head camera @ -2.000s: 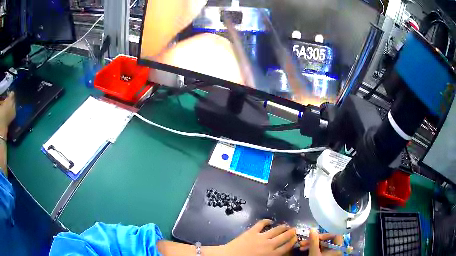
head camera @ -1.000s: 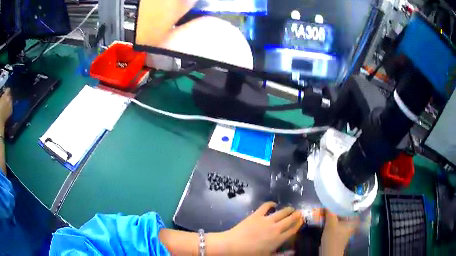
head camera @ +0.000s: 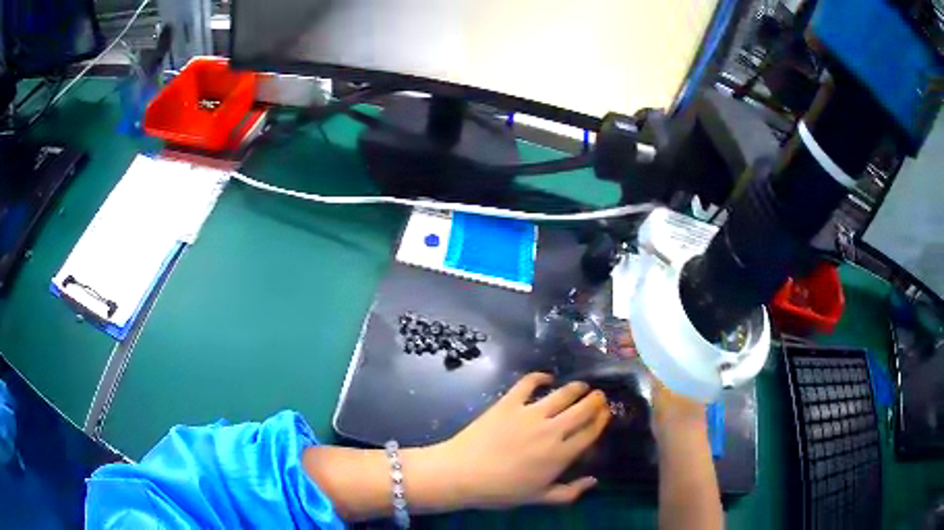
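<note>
My left hand (head camera: 533, 435) lies palm down on the black mat (head camera: 487, 300). Its thumb is apart from its fingers and no held thing shows. Its fingertips are beside small dark parts (head camera: 619, 406), some with pale spots. My right hand (head camera: 678, 406) is under the white ring light (head camera: 662, 336); its fingers are hidden, so its hold cannot be told. A loose heap of small black-and-silver parts (head camera: 440, 340) lies left of the hands. Shiny clear pieces (head camera: 582, 319) lie behind them. The monitor (head camera: 476, 47) shows a pale, blurred picture.
The thick black microscope tube (head camera: 761, 233) stands over my right hand. A white-framed blue box (head camera: 492, 248) is at the mat's back. A white cable (head camera: 383, 200) crosses behind. A clipboard (head camera: 135, 238) and red bin (head camera: 202, 101) are left; a black tray (head camera: 833, 419) and red bin (head camera: 813, 298) right.
My right hand has moved from beside my left fingertips to under the ring light. The left thumb now shows apart. The monitor changed from enlarged parts to a pale blur. The view has shifted.
</note>
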